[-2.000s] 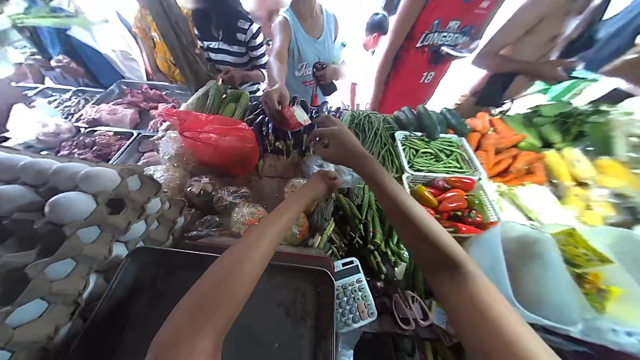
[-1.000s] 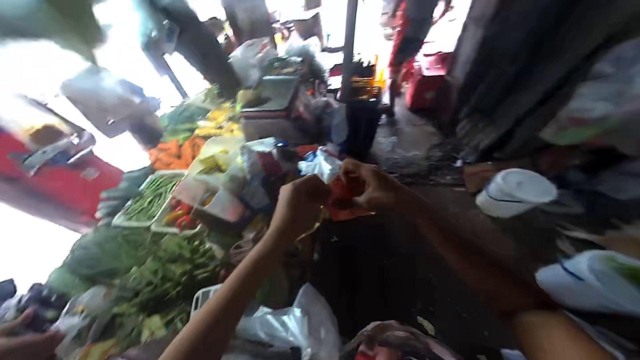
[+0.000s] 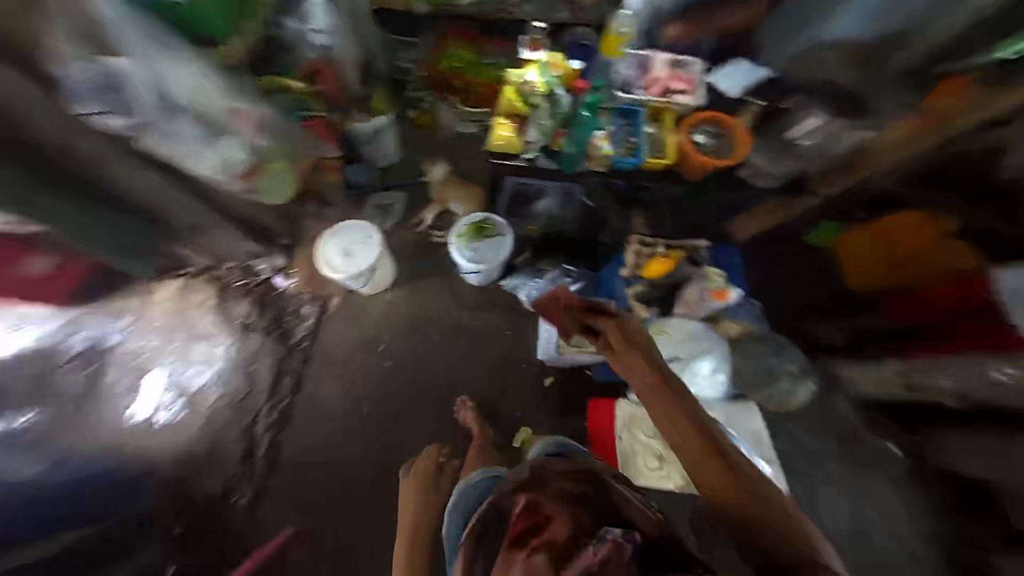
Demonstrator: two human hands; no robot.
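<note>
My right hand (image 3: 612, 328) reaches out over the floor at the centre right, its fingers closed on a flat reddish item (image 3: 564, 312), perhaps a banknote or small packet; blur hides which. Below and beyond it lie clear plastic and a white tray (image 3: 552, 348). My left hand (image 3: 430, 472) hangs low beside my left leg, fingers curled, and whether anything is inside it cannot be made out.
Two white buckets (image 3: 356, 254) (image 3: 480, 248) stand on the dark floor, one with greens in it. Behind them is a tan animal (image 3: 452, 192). A shelf holds bottles and an orange basket (image 3: 714, 144). A red and white box (image 3: 604, 432) and full bags (image 3: 688, 352) sit at the right.
The view has swung from the vegetable stall to the floor. My hands, close together around a red item one second ago, are now apart, with a reddish item in the right.
</note>
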